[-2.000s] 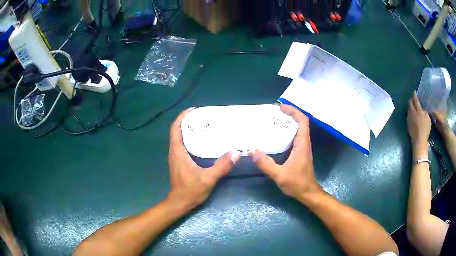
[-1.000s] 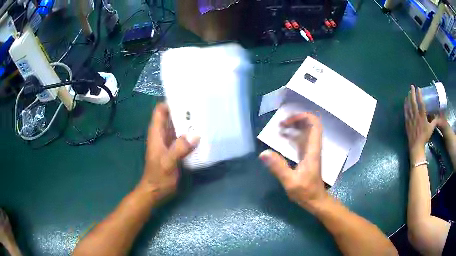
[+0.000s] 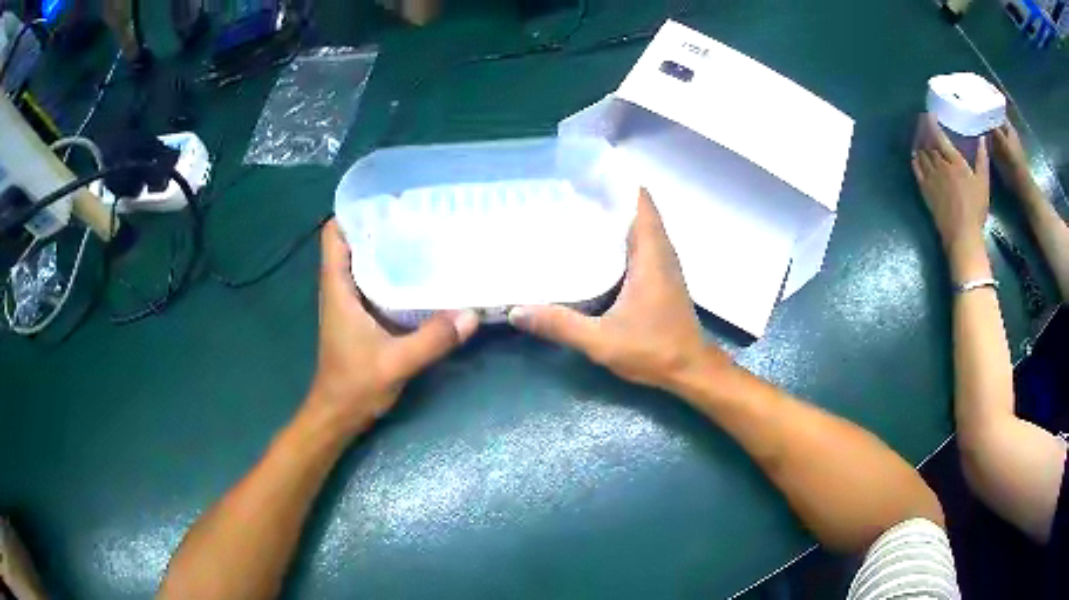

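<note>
A translucent oblong tub with rounded ends [image 3: 487, 252] is held level over the bench in the middle of the view. Its frosted side faces up and away, and a white ribbed inner part shows through. My left hand [image 3: 369, 328] grips its left end, thumb on the near edge. My right hand [image 3: 627, 311] grips its right end, thumb also on the near edge. The fingers under and behind the tub are hidden. An open white retail box [image 3: 739, 176] lies just behind and to the right of the tub, flaps spread.
A clear plastic bag [image 3: 312, 106] lies at the back left. A white adapter [image 3: 176, 174], power strip [image 3: 35, 176] and black cables are at far left. At right, another person's hands [image 3: 955, 193] hold a small white device [image 3: 966, 103].
The white piece was held top up, then turned upright in a blur in my left hand with my right hand off it. Now both hands hold it, translucent side showing. The view has shifted.
</note>
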